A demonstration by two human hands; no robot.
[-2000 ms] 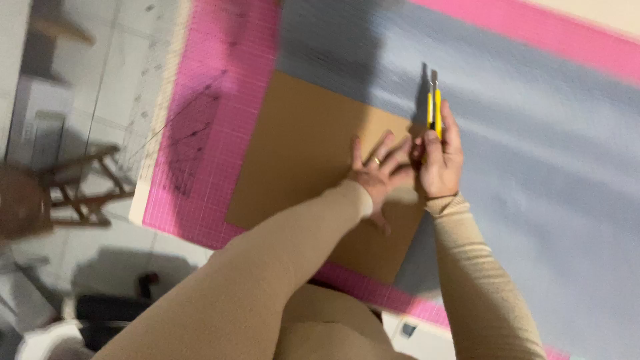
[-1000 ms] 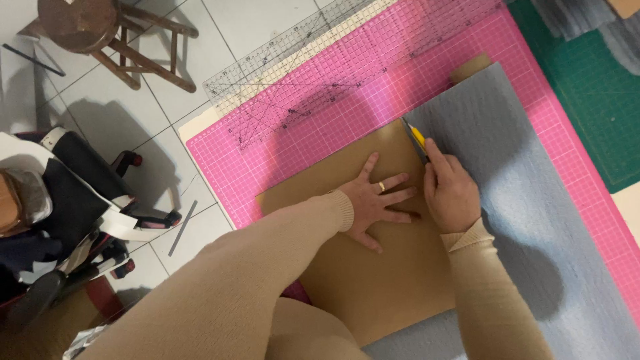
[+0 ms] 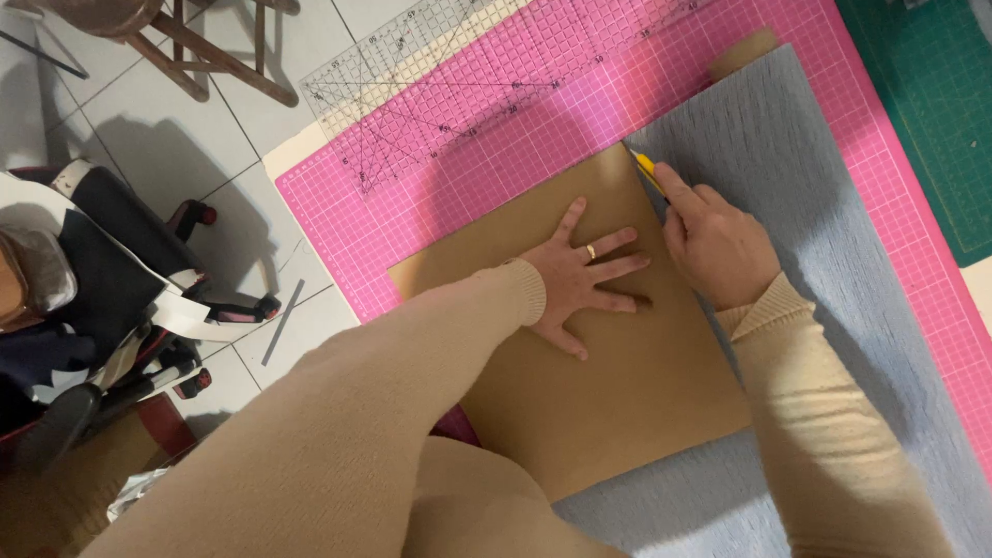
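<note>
My left hand [image 3: 593,275], with a ring on one finger, lies flat with spread fingers on a brown board [image 3: 620,395], likely cardboard. My right hand [image 3: 721,244] grips a yellow utility knife [image 3: 648,170], its tip at the board's upper right corner, along the right edge. Under the board and to its right lies a blue-grey textured sheet [image 3: 814,232]. Both rest on a pink cutting mat [image 3: 325,209] with a printed grid.
A clear ruler [image 3: 442,70] lies across the mat's far edge. A green cutting mat [image 3: 930,139] is at the right. A wooden stool [image 3: 209,46] and a wheeled chair [image 3: 116,232] stand on the tiled floor at the left.
Two seconds ago the knife pointed up, off the board; now its tip is at the board's corner. My left hand stays spread on the board. The view has turned.
</note>
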